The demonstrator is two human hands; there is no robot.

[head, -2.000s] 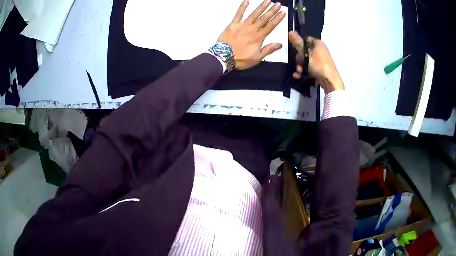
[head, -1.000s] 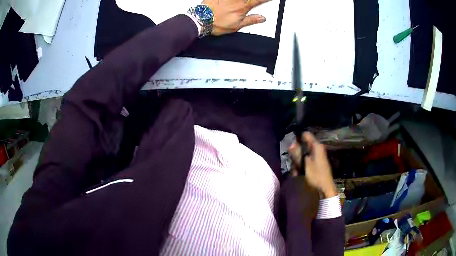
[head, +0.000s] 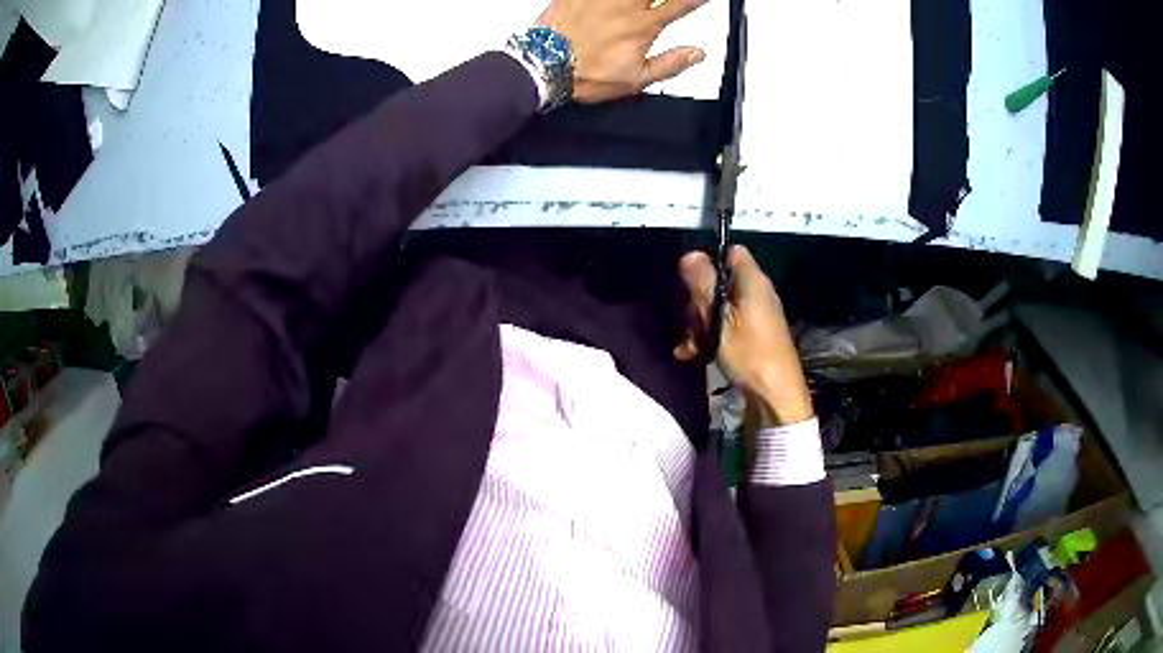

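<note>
A white paper pattern (head: pixel 421 32) with a curved lower left edge lies on dark cloth (head: pixel 574 138) on the white cutting table (head: pixel 816 140). My left hand (head: pixel 619 45) lies flat on the pattern with its fingers apart; its fingertips are partly cut off by the top edge. My right hand (head: pixel 746 319) is below the table's front edge and is shut on the handles of the long dark shears (head: pixel 728 179). The blades point away from me along the right edge of the cloth and pattern. Whether the blades are parted cannot be told.
Dark cloth strips (head: pixel 940 121) lie right of the shears. A green-handled tool (head: pixel 1031 92) and a pale curved strip (head: pixel 1099 179) lie farther right by more dark cloth. Jagged dark scraps (head: pixel 45 140) and white sheets (head: pixel 96 45) lie left. A box of supplies (head: pixel 944 510) stands below right.
The shears drew back towards me from the cloth's right edge, then moved forward and left to that edge again. A dark strip formerly at that edge now lies farther right.
</note>
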